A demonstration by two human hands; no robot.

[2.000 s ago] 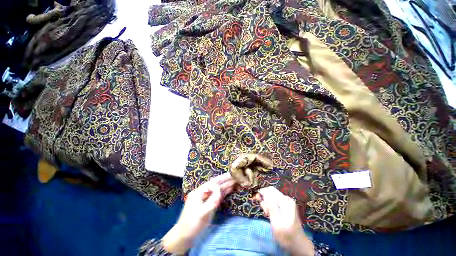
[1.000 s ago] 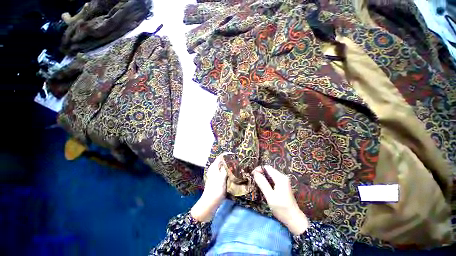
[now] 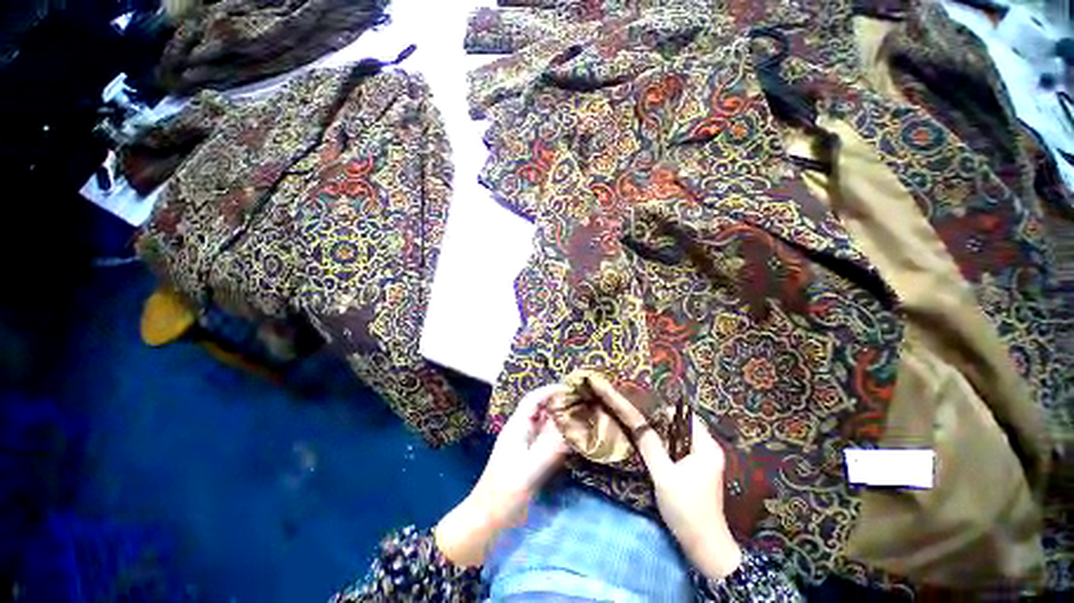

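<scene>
A dark brown jacket (image 3: 766, 365) with red, gold and teal medallions covers the table in front of me. Tan lining (image 3: 942, 424) shows at its right, with a white label (image 3: 889, 468) on the edge. My left hand (image 3: 518, 454) pinches the left side of a round sleeve opening (image 3: 603, 426) with tan lining inside. My right hand (image 3: 687, 471) is at its right side, one finger on the rim, with a small dark item, perhaps snips, between the fingers. The far part of the sleeve merges with the patterned cloth.
Another garment of the same pattern (image 3: 342, 236) hangs over the table edge at left. More bunched cloth (image 3: 265, 47) lies at the far left. The white table (image 3: 477, 295) shows between garments. A yellow round object (image 3: 167, 317) is low at left over the blue floor.
The sleeve opening is now spread wide with its tan lining facing up; a second ago it was bunched between my hands. My right hand has turned, its finger now over the rim.
</scene>
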